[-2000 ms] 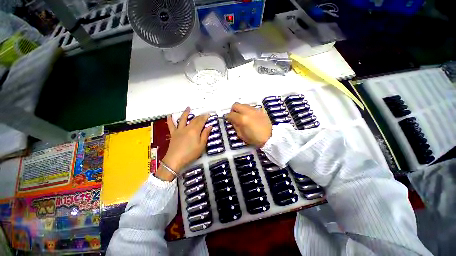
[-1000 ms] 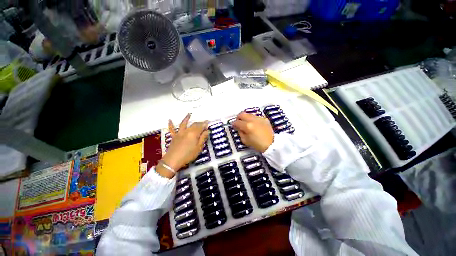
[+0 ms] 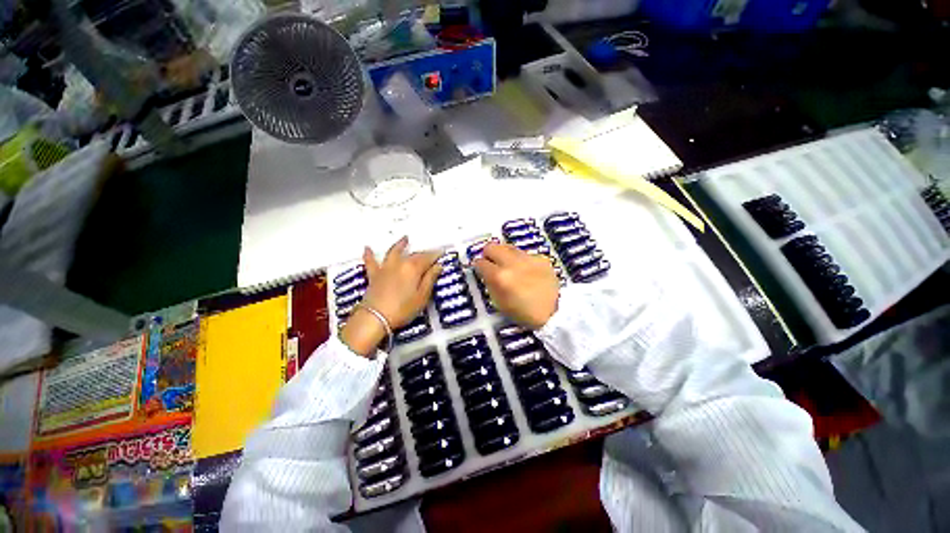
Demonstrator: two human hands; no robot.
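A large white tray [image 3: 429, 487] holds glossy black oblong parts [image 3: 481, 394] stacked in close columns in two rows. My left hand [image 3: 401, 288] lies over the upper left columns, fingers spread, with the index fingertip at the top of the second column. My right hand [image 3: 518, 283] is over the upper middle columns with its fingers curled in and its fingertips near the top of the third column. Whether it holds a tool or tiny piece cannot be seen. The pieces under both palms are hidden.
A yellow strip [image 3: 625, 179] curls across the tray's back right. Behind stand a clear round dish [image 3: 390, 179], clear bag [image 3: 519, 161], fan [image 3: 300, 81] and blue unit [image 3: 458, 75]. A yellow sheet [image 3: 242, 370] and printed cardboard [image 3: 94, 401] lie left; another tray [image 3: 885, 208] lies right.
The view has shifted, so the tray and fan sit further left. My left hand has moved slightly right over the upper columns; my right hand stays near the upper middle columns.
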